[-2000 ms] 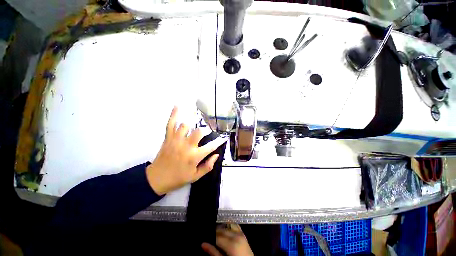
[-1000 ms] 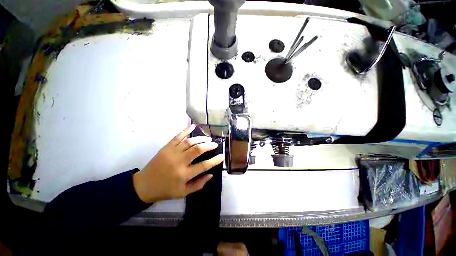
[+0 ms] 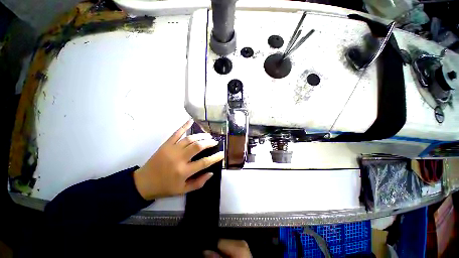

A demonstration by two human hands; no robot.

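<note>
A black fabric strip runs from the lap over the table's front edge to the needle area of the white sewing machine. My left hand lies spread on the strip, palm down, with its fingertips beside the take-up lever guard. The presser foot and needle are hidden under the machine head. My right hand is at the bottom edge, below the table, partly cut off and dark around; whether it holds the strip cannot be told.
A clear plastic packet and dark red handles lie at the table's right. Blue baskets stand below the front edge. A thick grey post rises from the machine head. The white table has a worn brown left rim.
My left hand has moved from pointing at the needle area to lying flatter on the strip, slightly nearer the lap. My right hand has shifted slightly at the bottom edge. The view has shifted a little.
</note>
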